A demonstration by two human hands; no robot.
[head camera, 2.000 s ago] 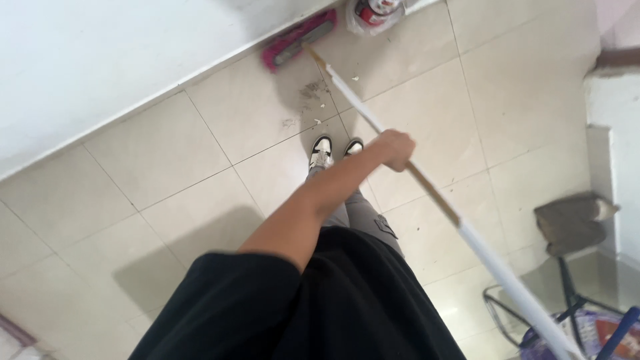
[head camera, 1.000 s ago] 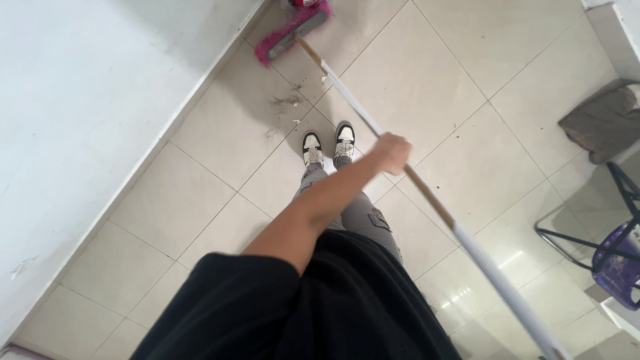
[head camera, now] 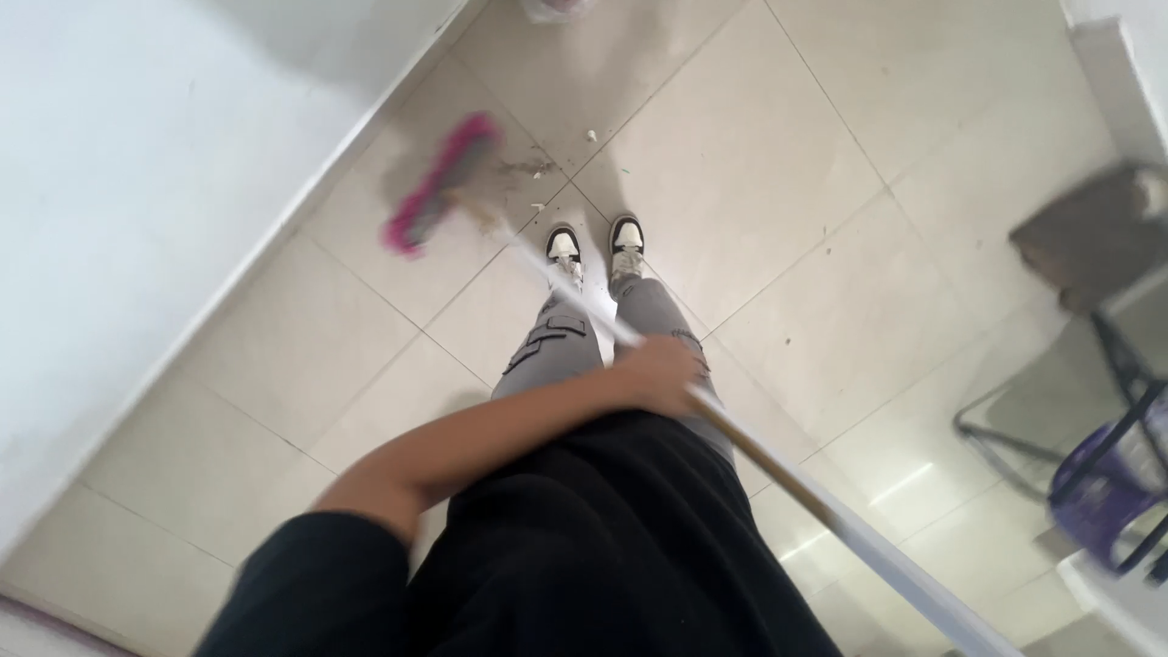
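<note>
My left hand is closed around the long white and brown pole of a push broom, in front of my thighs. The broom head, with pink bristles and a grey back, is over the tiled floor beside the white wall, ahead and to the left of my shoes; it is blurred. Dark dust and small pale crumbs lie on the tiles between the broom head and my shoes. The pole's upper end runs out of view at the lower right. My right hand is not in view.
A white wall borders the floor on the left. A clear plastic-wrapped item shows at the top edge. To the right are a dark grey cloth or bag and a chair with black metal legs and a purple part.
The broom head has moved away from the wrapped item at the wall, down and nearer to my feet. My left hand has come closer to my body, still around the pole.
</note>
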